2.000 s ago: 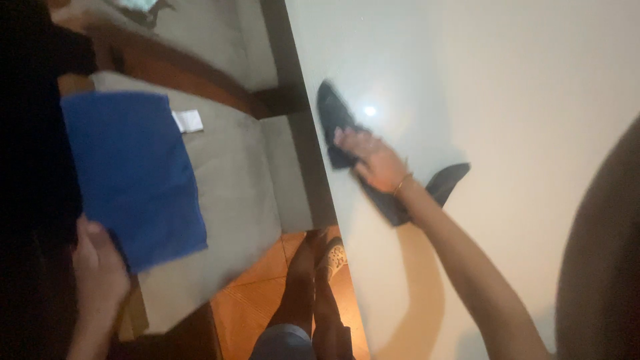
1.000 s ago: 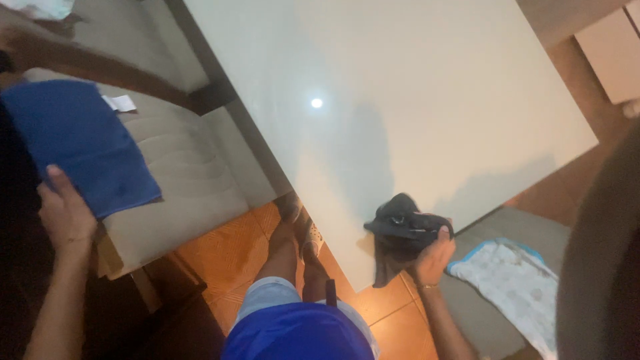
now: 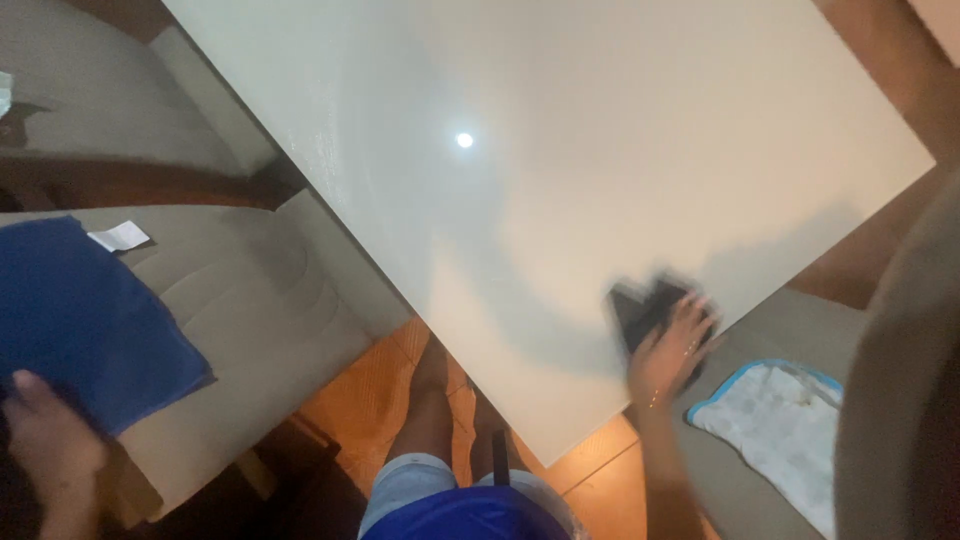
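Note:
My right hand (image 3: 671, 352) lies spread on a dark cloth (image 3: 645, 311), pressing it on the white tabletop (image 3: 600, 187) near the table's right edge; both are blurred. At the far left, my left hand (image 3: 52, 442) holds the lower edge of a blue cloth (image 3: 82, 322), its thumb on top and its other fingers hidden. The blue cloth hangs over a grey upholstered chair seat (image 3: 247, 300), beside a small white tag (image 3: 121, 236).
A second grey chair (image 3: 127, 90) stands at the upper left. On a grey seat (image 3: 697, 457) at the lower right lies a white patterned cloth with blue trim (image 3: 780, 420). The table corner (image 3: 547, 457) points towards my legs, over an orange tiled floor (image 3: 360, 405).
The dark cloth was spread mid-table, then bunched in my right hand near the edge; now it is under that hand on the tabletop. My left hand stays at the blue cloth. The view has shifted.

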